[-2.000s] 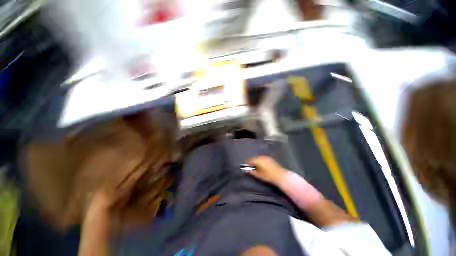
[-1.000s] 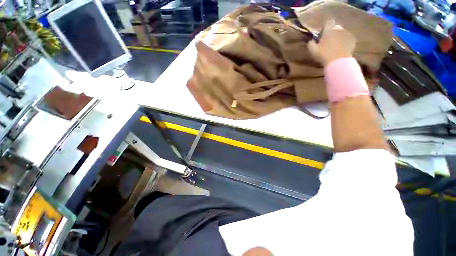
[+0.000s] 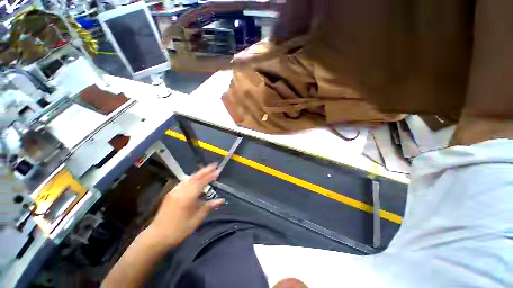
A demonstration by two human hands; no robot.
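A large brown bag body (image 3: 416, 50) hangs raised across the upper right, close to the camera and blurred. My right forearm and sleeve reach up behind its lower right edge; my right hand itself cannot be seen. My left hand (image 3: 188, 199) is empty with its fingers apart, above the gap between the machine and the side table. A crumpled heap of tan-brown bags (image 3: 275, 95) lies on the white side table (image 3: 216, 101), partly hidden by the raised one.
The orange template (image 3: 59, 197) is at the left on the machine. Brown leather pieces (image 3: 101, 99) lie on the machine bed. A white-framed screen (image 3: 135, 39) stands behind. Dark floor with a yellow line (image 3: 281, 174) and metal frame bars shows between machine and table.
A brown bag body has come up off the heap at upper right, covering where my right hand was. My left hand has come into view, open. The view has shifted slightly.
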